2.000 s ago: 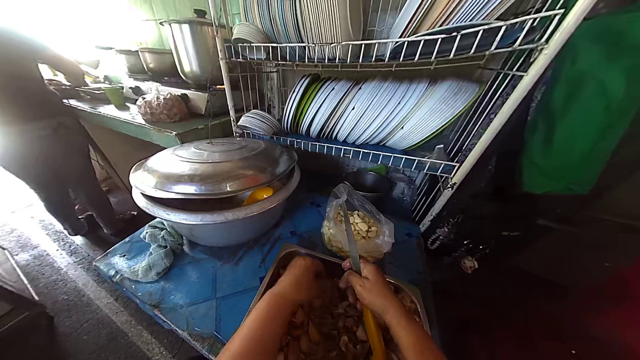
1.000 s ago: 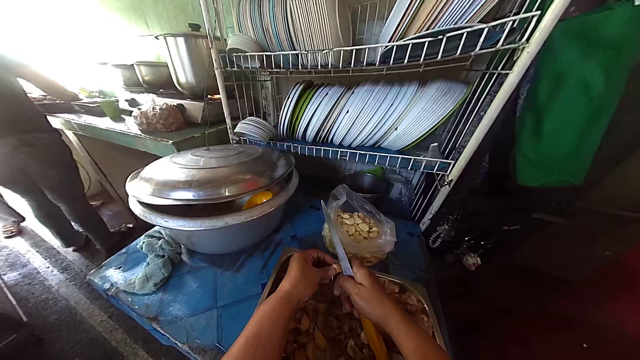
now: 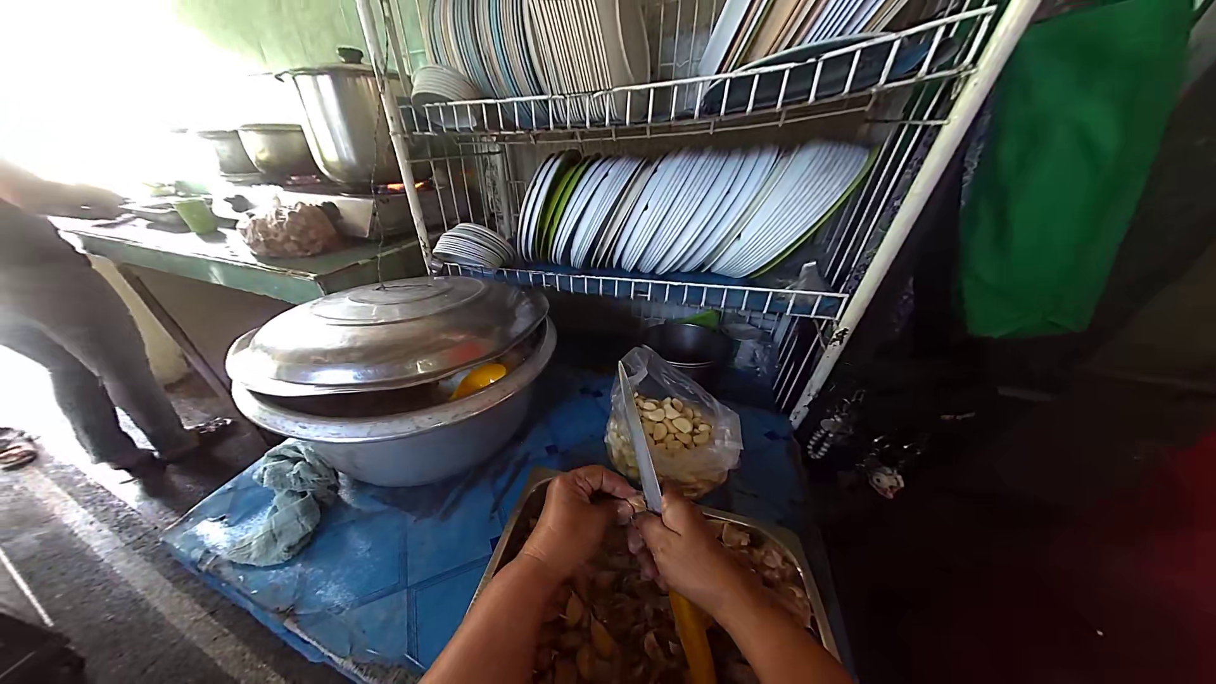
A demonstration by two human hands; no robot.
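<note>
My right hand (image 3: 689, 546) grips a knife with a yellow handle, its blade (image 3: 638, 437) pointing up and away. Against the blade's base, my left hand (image 3: 581, 518) pinches a small pale piece, seemingly a garlic clove, partly hidden by the fingers. Both hands are over a metal tray (image 3: 807, 579) of unpeeled cloves and skins. Just beyond the hands, a clear plastic bag (image 3: 712, 442) holds peeled cloves; the blade crosses in front of it.
A large metal basin (image 3: 427, 446) with a tilted lid (image 3: 389, 332) and a damp cloth (image 3: 290, 508) share the blue table (image 3: 361, 579). Behind stands a wire dish rack (image 3: 655, 285) of plates. A person (image 3: 76, 351) stands left by a counter (image 3: 313, 271) with pots.
My left hand has come up from the cloves in the tray to the knife, where it holds a small piece. The knife stays in my right hand.
</note>
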